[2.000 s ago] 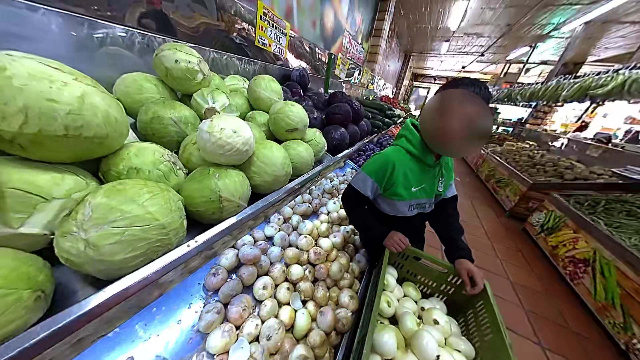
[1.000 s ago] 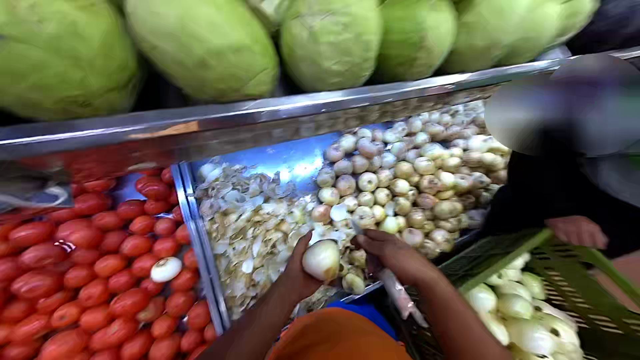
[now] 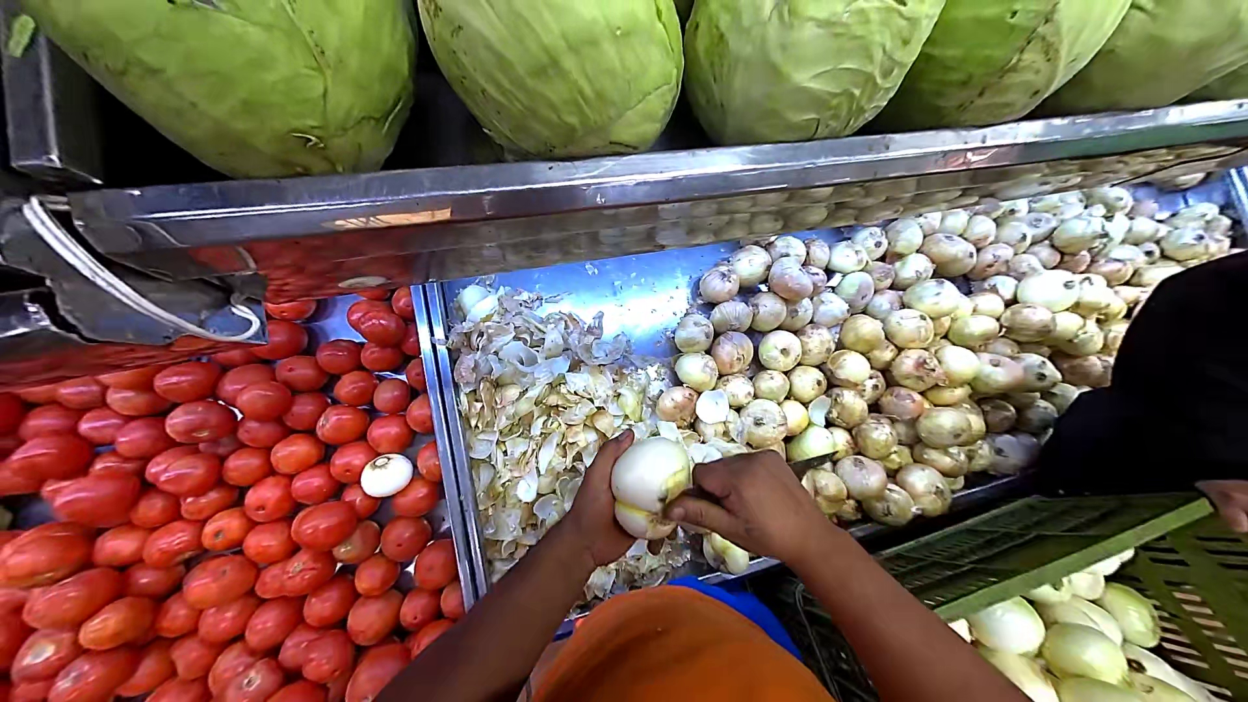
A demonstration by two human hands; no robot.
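A pale onion (image 3: 651, 478) rests in my left hand (image 3: 597, 512), whose fingers curl round its left side. My right hand (image 3: 756, 502) touches the onion's right side with its fingertips and grips a knife (image 3: 814, 463); part of the dark blade shows beyond the knuckles, the rest is hidden by the hand. Behind and below my hands lies a heap of dry onion skins (image 3: 546, 409) in the metal bin. Whole onions (image 3: 858, 366) are piled to the right of the skins.
Red tomatoes (image 3: 263, 497), with one white onion (image 3: 387, 475) among them, fill the left bin past a metal divider (image 3: 448, 439). Cabbages (image 3: 556, 78) sit above a steel ledge (image 3: 624, 180). At right, a green crate (image 3: 1072, 556) holds peeled onions (image 3: 1082, 648); another person's hand (image 3: 1230, 502) is at its rim.
The view has swung down from the aisle to the bins. My right hand has moved from beside the onion onto it; the knife blade, earlier pointing down toward me, now shows on the hand's far right side.
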